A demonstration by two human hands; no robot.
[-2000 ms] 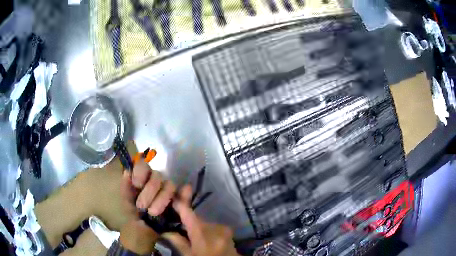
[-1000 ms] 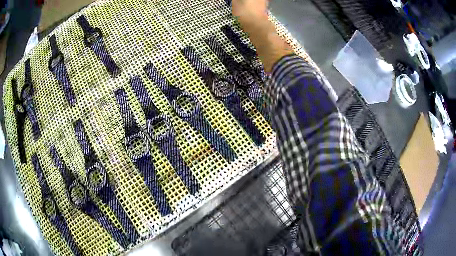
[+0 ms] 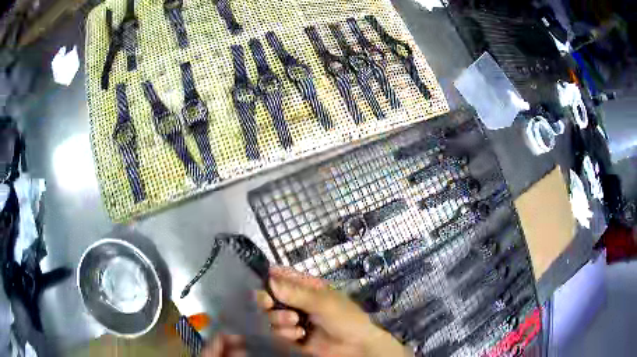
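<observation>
My right hand (image 3: 325, 307), at the bottom centre, is closed on a black watch band (image 3: 241, 247). The band curves up and over to the left, its free end pointing down. My left hand (image 3: 234, 346) is blurred and cut off by the bottom edge; its grip cannot be told. A striped dark strap (image 3: 187, 335) is just left of it, beside the steel bowl (image 3: 120, 287). Watch bands with case rings lie in rows on the cream mesh mat (image 3: 216, 111). More dark bands lie on the black wire mesh rack (image 3: 279, 216).
A small orange piece (image 3: 199, 321) is beside the bowl. Dark pieces and white cloths (image 3: 28, 216) are at far left. Right of the rack are a cardboard sheet (image 3: 548, 226), a translucent sheet-like item (image 3: 492, 94) and pale rings (image 3: 541, 134). Red shows under the rack (image 3: 520, 335).
My right hand has come back from the mat's far right side to the bottom centre, with a band in it. My left hand has come partly into view. The view has shifted.
</observation>
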